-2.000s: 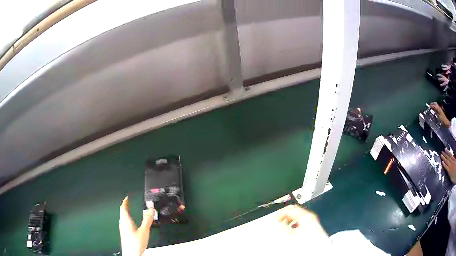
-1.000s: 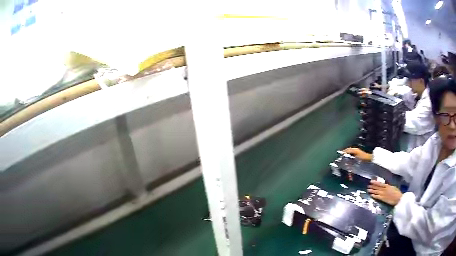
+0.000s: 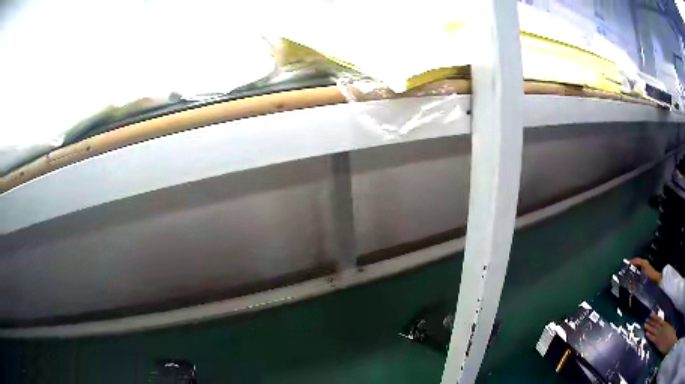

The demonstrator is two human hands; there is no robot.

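Note:
Neither of my hands is in the picture. A black box (image 3: 174, 372) lies on the green belt (image 3: 270, 356) at the bottom left and is cut off by the lower edge. Another small black item (image 3: 430, 330) lies on the belt beside the white post and is partly hidden behind it. Its details are too blurred to tell.
A white upright post (image 3: 492, 187) stands right of centre. A grey-white shelf frame (image 3: 180, 161) runs across, with clear plastic and yellow sheets (image 3: 571, 60) above. At the lower right are a black pile (image 3: 601, 349) and another person's hands (image 3: 659, 330) on black boxes.
The view swung right and up to the neighbouring workers, then partly back left. Both my hands and the nearer box, seen two seconds ago, left the picture or are now mostly cut off.

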